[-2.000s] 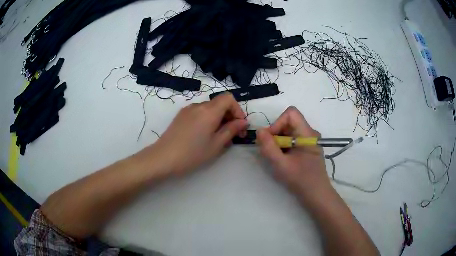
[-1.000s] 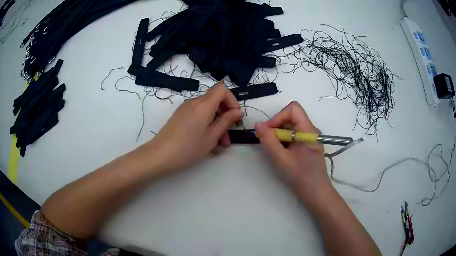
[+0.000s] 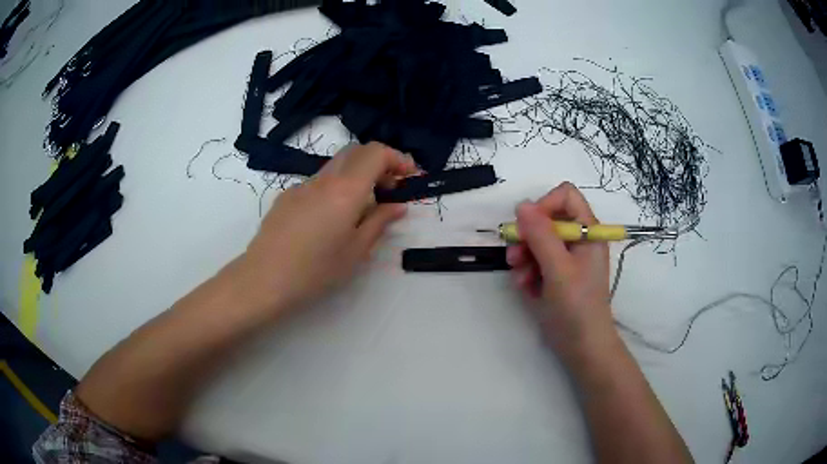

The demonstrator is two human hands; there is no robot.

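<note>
My right hand [image 3: 558, 249] holds the yellow pen-like tool [image 3: 589, 232], its thin tip pointing left. One black tab [image 3: 440, 259] with a pale slot lies level below the tip, its right end at my right fingers; whether they pinch it is unclear. My left hand [image 3: 335, 204] is at the left end of a second slotted tab [image 3: 458, 181], thumb below and fingers above, apart and slightly blurred. That tab lies at the front of the black tab heap [image 3: 399, 82].
Thread waste [image 3: 648, 145] lies right of the heap. A small tab stack [image 3: 77, 204] and long strips [image 3: 136, 45] lie at left. A power strip [image 3: 757, 104] is at right. The pen cord [image 3: 676, 349] loops past my right wrist, near a red-and-black tool [image 3: 736, 417].
My left hand has let go of the worked tab and moved up and left to the second tab. My right hand and pen have shifted slightly right. The view has shifted slightly.
</note>
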